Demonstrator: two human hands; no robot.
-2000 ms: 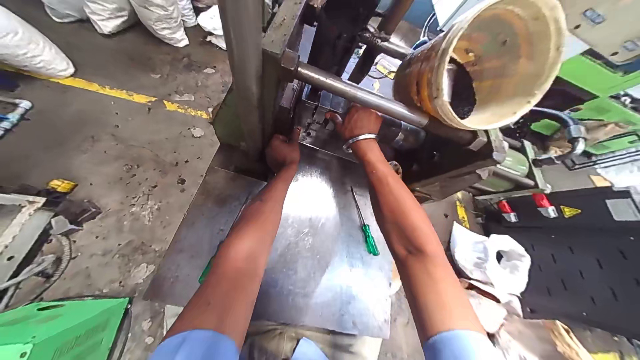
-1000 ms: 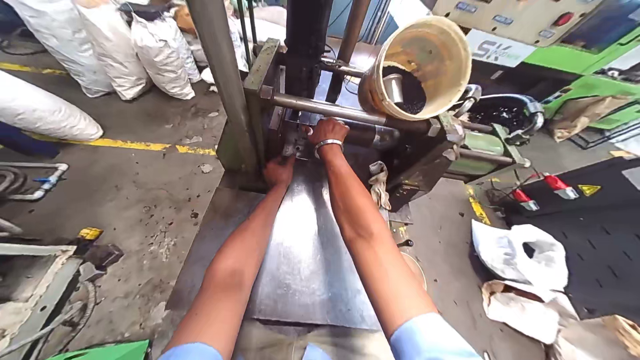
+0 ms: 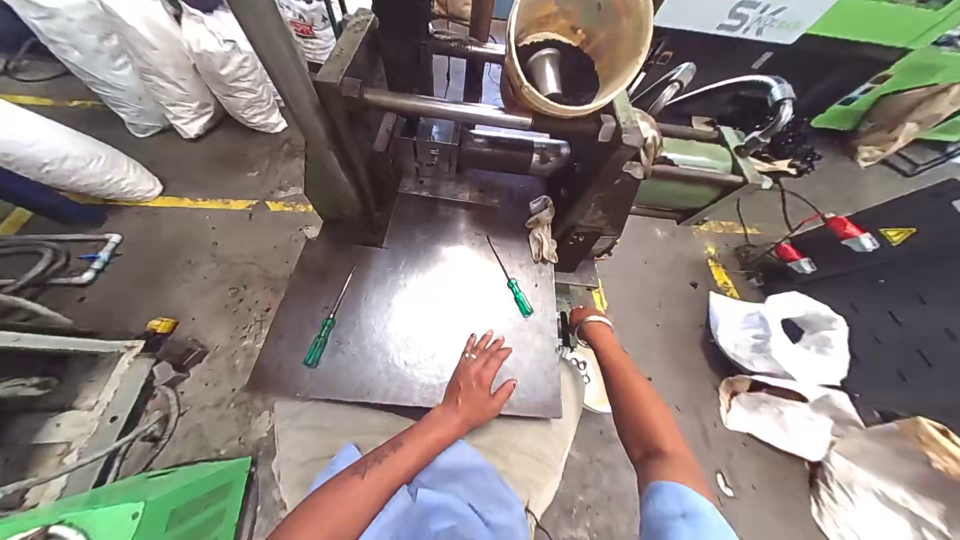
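My left hand (image 3: pixel 477 382) lies flat with its fingers spread on the front part of a metal plate (image 3: pixel 420 300), holding nothing. Beyond the plate's right edge, my right hand (image 3: pixel 589 322) is at a dark lever-like part at the side of the machine; its fingers are mostly hidden. A green-handled screwdriver (image 3: pixel 519 297) lies on the right part of the plate, a second green-handled screwdriver (image 3: pixel 320 341) on the left part. A metal block and cylinder (image 3: pixel 495 150) sit under the steel rod of the machine. A crumpled glove (image 3: pixel 541 229) lies by the right upright.
A dirty plastic bucket (image 3: pixel 517 82) with dark material and a metal cup stands on the machine. Below my right wrist is a pale container (image 3: pixel 596 386) with small rings. White sacks (image 3: pixel 225 71) stand back left, paper and plastic bags (image 3: pixel 802 337) lie at right, and a green machine (image 3: pixel 165 499) is front left.
Both hands have left the metal block at the back of the plate. My left hand has come back onto the plate's front; my right hand has moved to the plate's right side.
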